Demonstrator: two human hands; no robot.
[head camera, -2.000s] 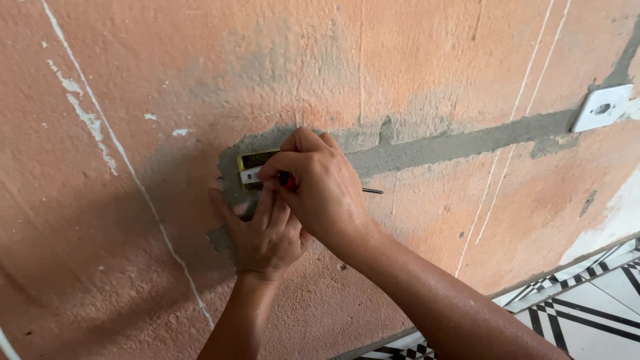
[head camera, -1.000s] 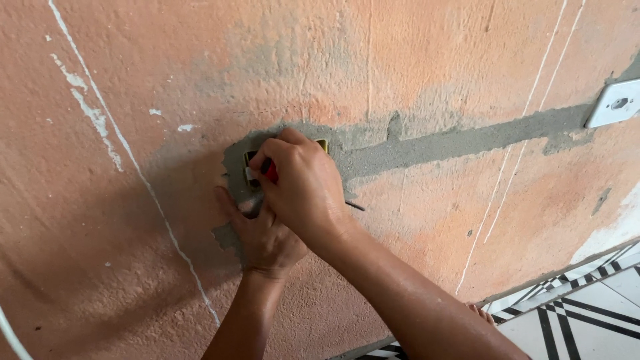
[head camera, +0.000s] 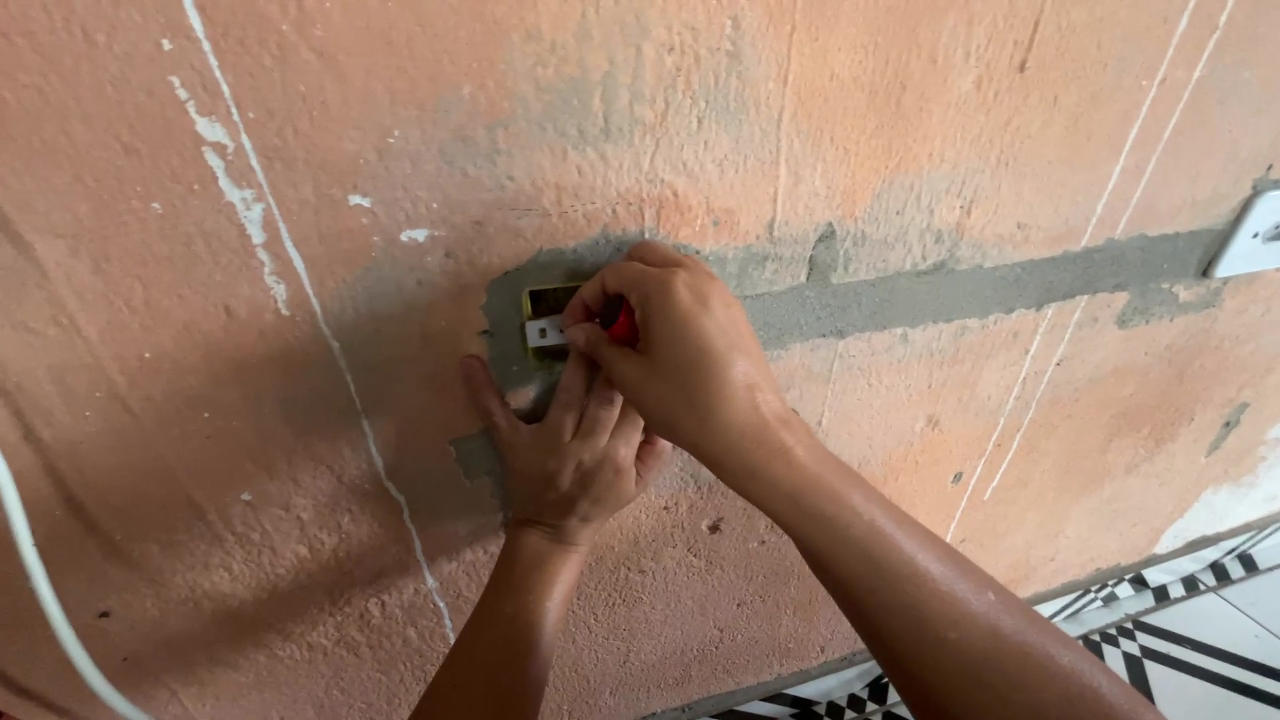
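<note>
A yellow electrical wall box (head camera: 528, 300) is set in grey mortar (head camera: 507, 330) in the orange wall. Across its opening lies a white mounting strip (head camera: 541, 332) with a small square hole. My right hand (head camera: 685, 345) is over the box's right side, its fingertips at the strip; it holds a tool with a red and black handle (head camera: 620, 322), probably a screwdriver, whose shaft is hidden. My left hand (head camera: 570, 450) lies below the box, thumb spread on the wall and fingertips reaching under the right hand at the strip. Whether it grips the strip is hidden.
A mortar strip (head camera: 900, 300) runs right to a white wall plate (head camera: 1255, 235). White lines (head camera: 330, 340) mark the wall. At the lower left hangs a white cable (head camera: 45, 590). Black-and-white patterned tiles (head camera: 1180, 650) meet the wall's foot at the lower right.
The tool's dark shaft, which stuck out right of my right hand in both earlier frames, is now out of sight. My left hand has stayed below the box.
</note>
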